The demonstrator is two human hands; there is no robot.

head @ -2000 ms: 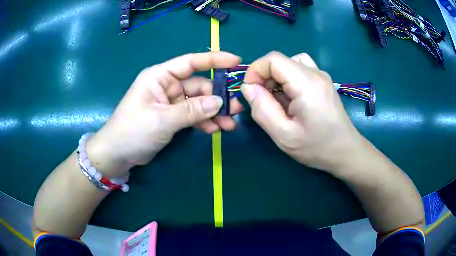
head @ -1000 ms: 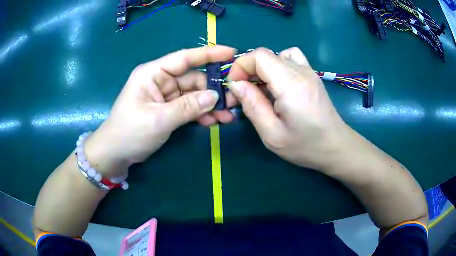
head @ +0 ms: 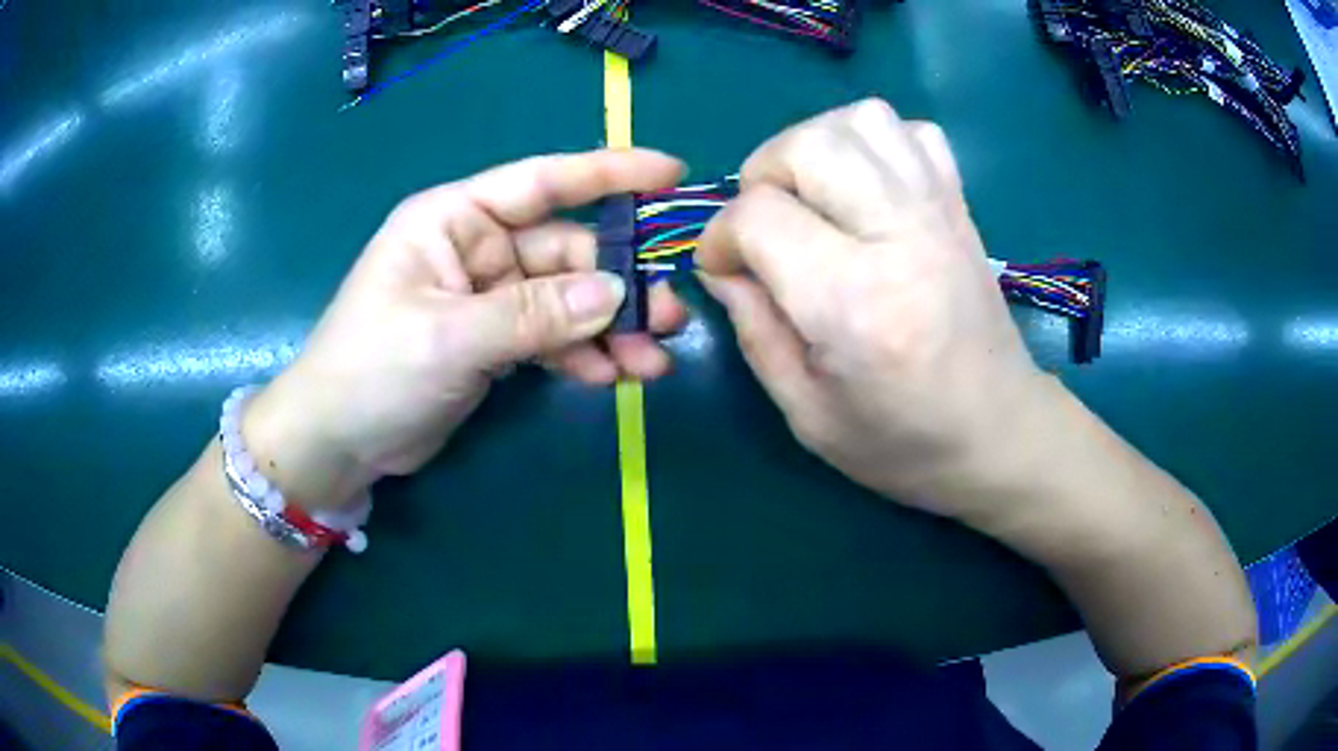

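My left hand [head: 484, 286] holds the black connector housing [head: 621, 264] upright between thumb and fingers. Coloured wires [head: 678, 220] run from the housing's right side towards my right hand [head: 866, 294]. My right thumb and fingertips are pinched at the wires just right of the housing; which wire they hold is hidden. The far-end connector [head: 1087, 311] is on the right end of the bundle, past my right hand. The middle of the bundle is hidden behind that hand.
Harness pile [head: 800, 18] at the far edge, with a blue wire [head: 440, 62] sticking out. Side pile of harnesses [head: 1174, 66] at far right. Yellow tape [head: 634, 514] runs down the green tabletop [head: 822, 587]. A pink-edged card or phone [head: 421, 712] is at the near edge.
The housing has shifted slightly left and down from a second ago. My right hand has moved back to the right, showing more wires. The far-end connector has dropped slightly.
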